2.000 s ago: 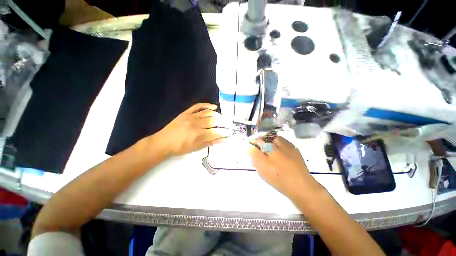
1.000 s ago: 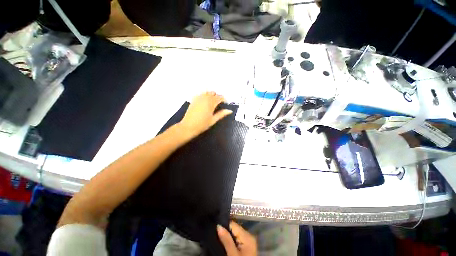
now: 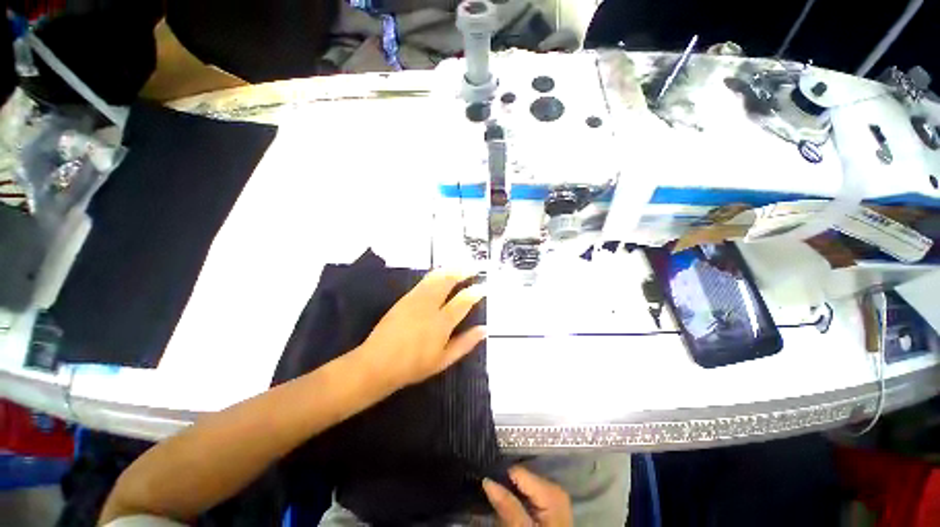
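A black ribbed garment piece point(image 3: 381, 443) lies in front of the sewing machine point(image 3: 557, 154) and hangs over the table's front edge. My left hand point(image 3: 428, 329) lies on its upper part with fingers apart, fingertips just in front of the presser foot area point(image 3: 482, 252). My right hand point(image 3: 528, 496) pinches the piece's right edge below the table edge, near my lap. The right hand is partly cut off by the bottom of the picture. Whether the fabric lies under the needle is hard to tell.
A flat black cut piece point(image 3: 155, 237) lies on the left of the table beside a crumpled clear plastic bag point(image 3: 67, 165). A smartphone point(image 3: 722, 307) lies right of the needle area. Ruler marks point(image 3: 670, 430) run along the front edge. Dark and grey fabric lies beyond the table.
The black piece was left of the machine head, then was pulled toward me. My right hand moved from the needle to the piece's lower edge. My left hand is now nearer the table's front.
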